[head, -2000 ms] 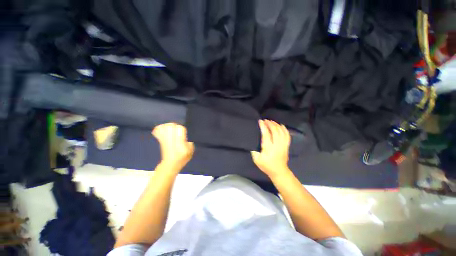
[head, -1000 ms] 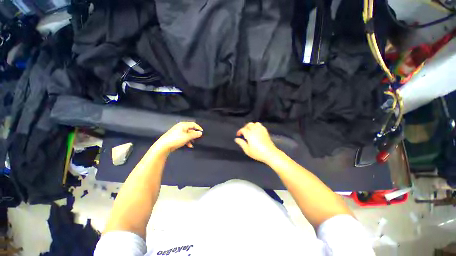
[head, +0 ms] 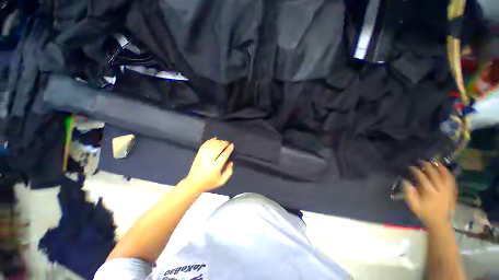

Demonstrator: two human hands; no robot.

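A black garment piece (head: 249, 143) lies flat over the long grey pressing bar (head: 148, 121), whose rounded right end shows beyond the cloth. My left hand (head: 212, 164) rests on the near left edge of the piece, fingers bent against the cloth; whether it pinches the cloth is hard to tell. My right hand (head: 432, 191) is at the right end of the table, over the steam iron (head: 396, 189). The iron is mostly hidden under the hand, and the hand is blurred, so its grip cannot be made out.
A heap of black garments (head: 350, 109) covers the back of the table, with a white strip (head: 366, 30) in it. A beige block (head: 123, 146) lies on the dark table pad (head: 158, 162) at left. Tan hoses (head: 455, 54) hang at right. Black scraps (head: 79, 229) lie on the floor.
My right hand has left the garment piece and moved far right to the iron. My left hand has stayed by the piece, now lower against its left part. The view has shifted.
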